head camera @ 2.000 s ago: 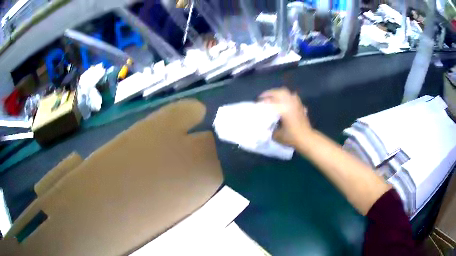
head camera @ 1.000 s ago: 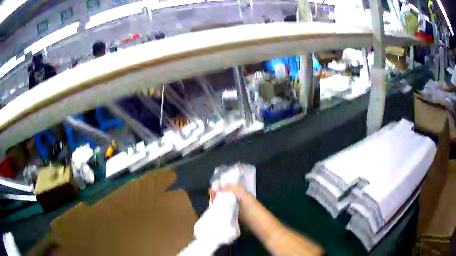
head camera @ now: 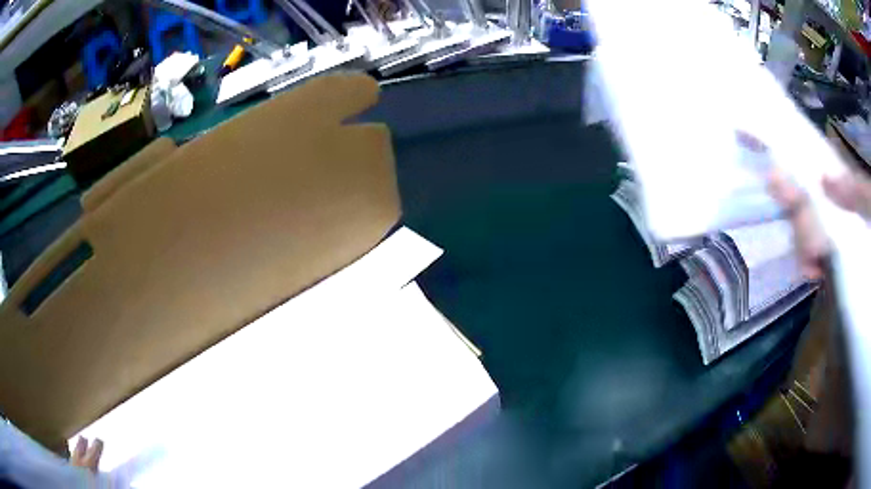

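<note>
The brown carton (head camera: 258, 220) lies at the left with its tall lid raised and a dark slot at the lid's left. A large white insert (head camera: 315, 382) covers its front part. My left hand (head camera: 86, 454) shows only as fingertips at the insert's lower left corner; whether it grips is unclear. My right hand (head camera: 812, 215), blurred, holds a large white card piece (head camera: 678, 124) at the upper right, above the insert stack (head camera: 726, 287). The piece hides part of the stack and is cut off by the frame edge.
The dark green bench (head camera: 535, 229) runs between carton and stack. White flat parts with thin upright arms (head camera: 382, 53) stand along the far edge. A small brown box (head camera: 110, 129) and white wrapping (head camera: 172, 86) are at the far left. Blue stools (head camera: 172, 38) stand beyond.
My right hand has moved from the bench middle to the right and now holds a large white piece. The small white bundle is out of its grasp. My left fingertips have appeared lower left.
</note>
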